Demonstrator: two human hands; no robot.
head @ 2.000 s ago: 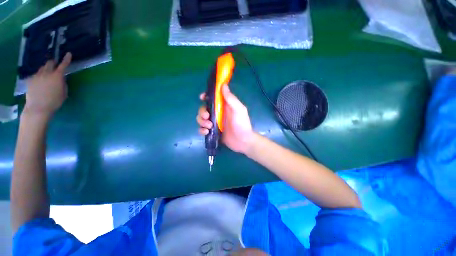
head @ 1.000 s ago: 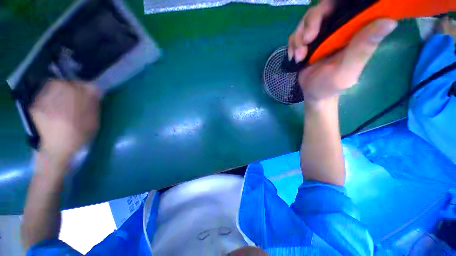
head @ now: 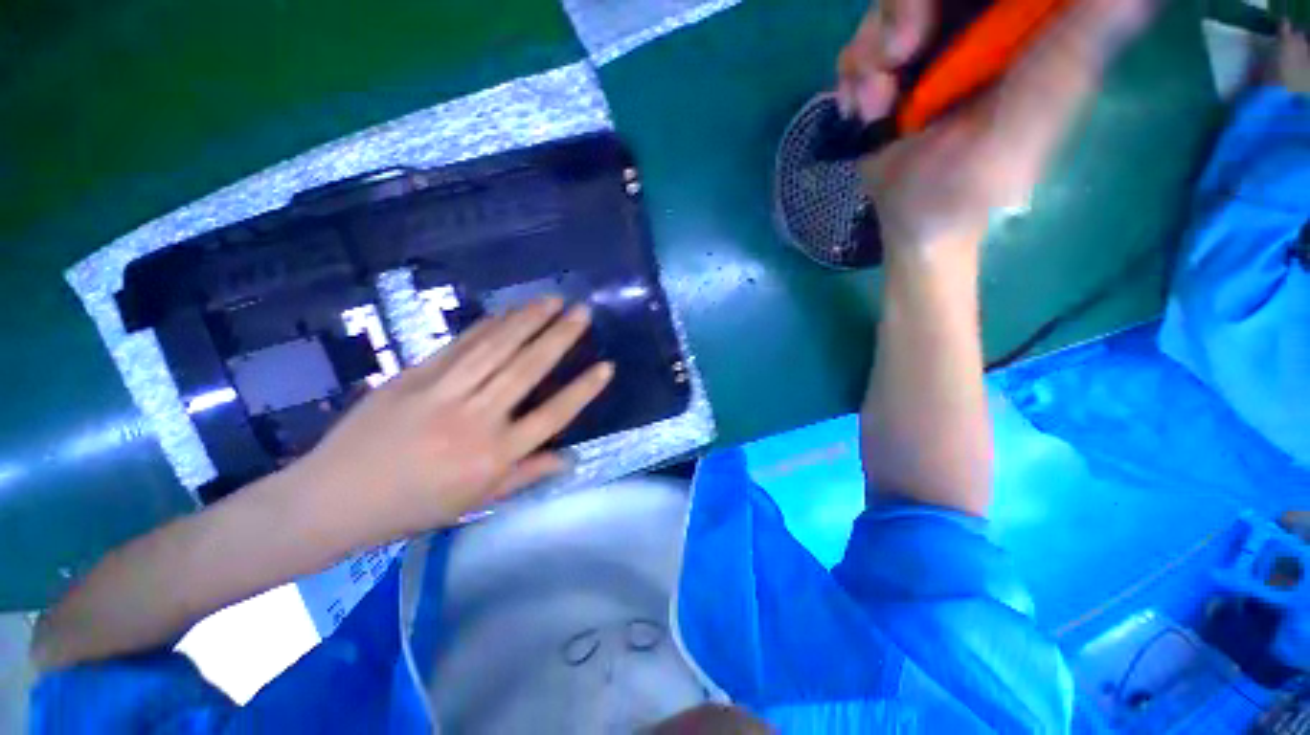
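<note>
A black plastic housing (head: pixel 560 216) lies on a silvery foam sheet (head: pixel 144 366) in front of me, with silver-white brackets (head: pixel 377 342) and a pale strip (head: pixel 410 309) at its middle. My left hand (head: pixel 446 417) lies flat over the housing's near middle, fingers spread, covering part of it. My right hand (head: pixel 963 158) is closed around the orange and black electric screwdriver (head: pixel 984 65), above the round screw dish (head: pixel 819 208). The tool's front end is over the dish; its tip is hidden.
A green bench (head: pixel 733 316) lies under everything. Another silvery sheet (head: pixel 632 22) is at the top edge. The tool cord (head: pixel 1070 319) trails behind my right forearm. A person in a blue smock (head: pixel 1250 273) is at the right.
The housing and its sheet have come from the far left to in front of me and turned. My left hand has moved right with them. My right hand has carried the screwdriver to the dish.
</note>
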